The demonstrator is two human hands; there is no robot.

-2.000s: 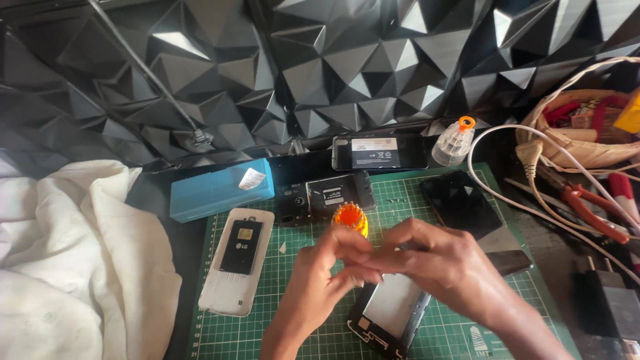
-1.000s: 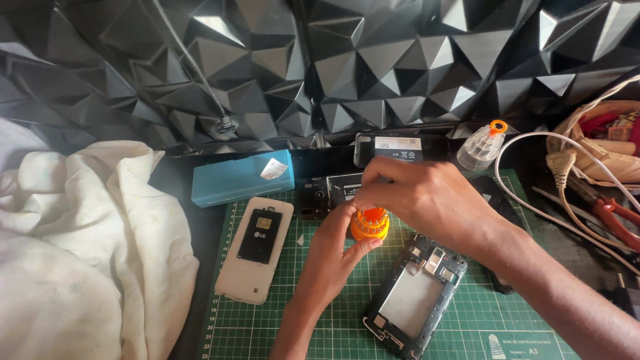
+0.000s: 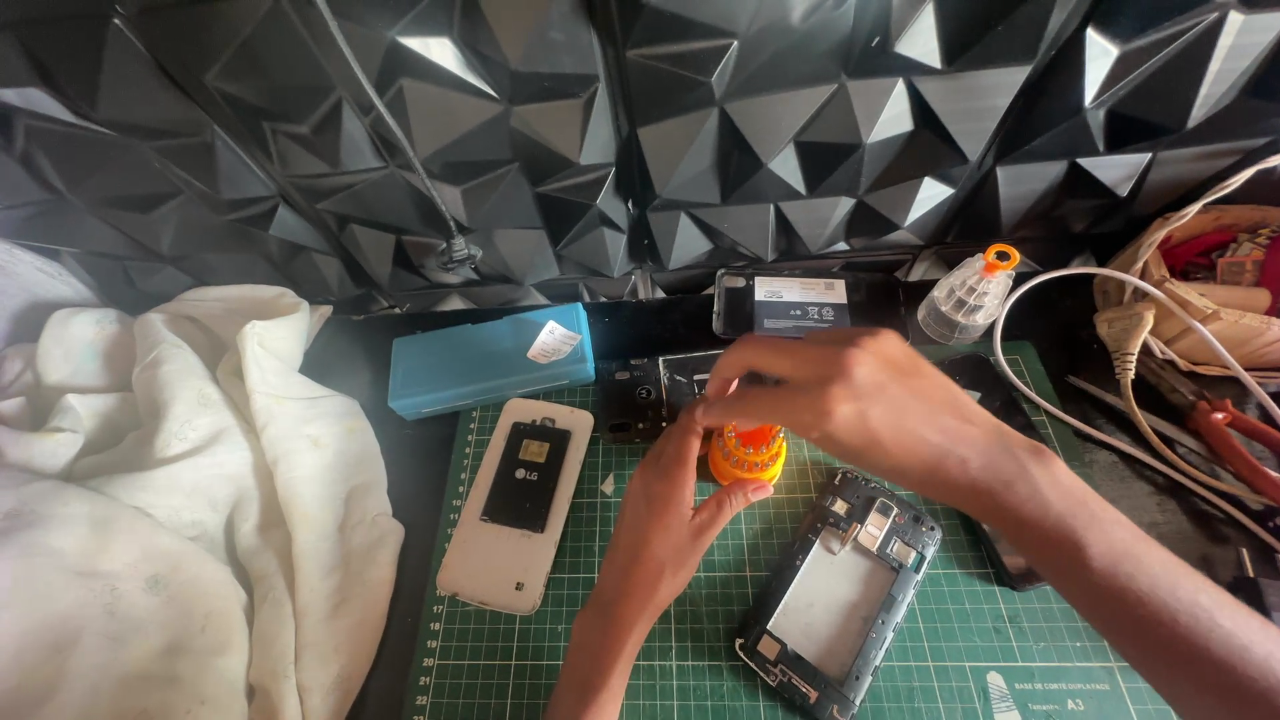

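Observation:
An orange and yellow screwdriver bit holder, tiered and studded with metal bits, stands on the green cutting mat. My left hand is around its left side, thumb at its base. Over its top is my right hand, fingertips pinched together near the left fingers; whether a small part is between them cannot be told. Right of the holder lies an opened phone frame. A white phone back cover with a black LG battery on it lies to the left. Behind the hands is a dark phone part.
A blue plastic case and a white cloth are at left. Behind stand a phone cover with a battery and a clear plastic cone lid. At right are a white cable, red-handled pliers and a wicker basket.
Both hands have moved from above the phone frame to the bit holder. The left hand has come around its side, and the right hand over its top.

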